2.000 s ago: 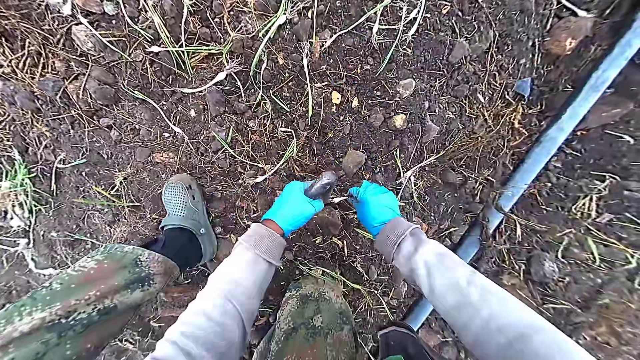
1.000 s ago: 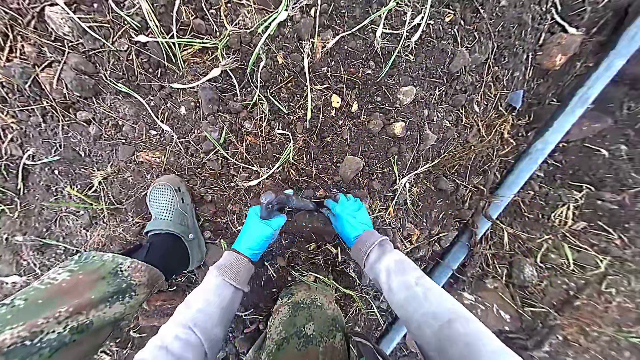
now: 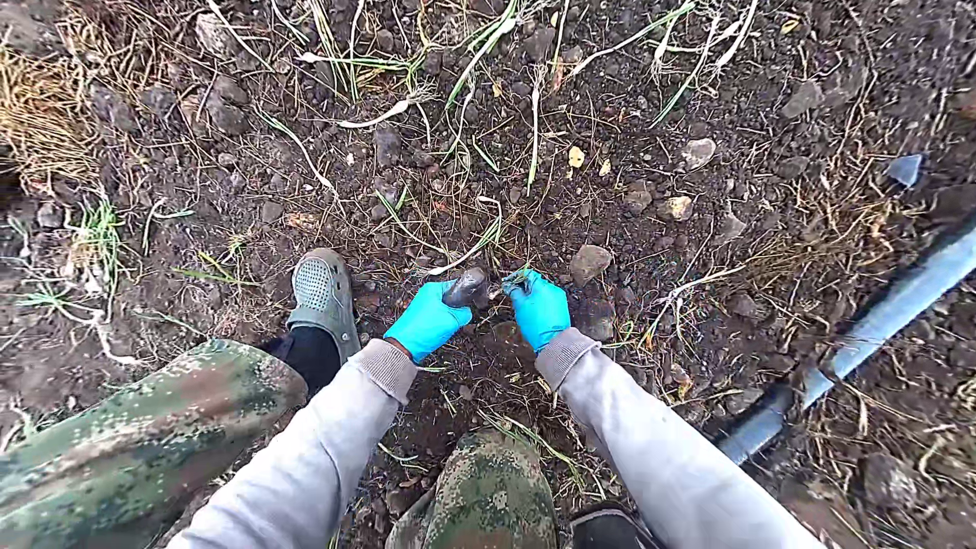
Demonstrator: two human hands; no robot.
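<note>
My left hand, in a blue glove, is closed around a dark, rounded object that looks like a stone or a tool's handle; its lower part is hidden by the fingers. Close to its right, my right hand, also gloved in blue, pinches a small tuft of green plant matter at the fingertips. Just above the hands a thin plant with a white stem and green leaves lies on the dark soil. A brown stone rests up and right of my right hand.
Uprooted green-and-white plants lie scattered over the soil ahead. A grey pipe runs diagonally along the right side. My grey clog is at the left, dry straw at the upper left, and a bluish fragment at the upper right.
The dark object, which spanned between both hands one second ago, now points up from my left hand. Green plant matter now shows at my right fingertips.
</note>
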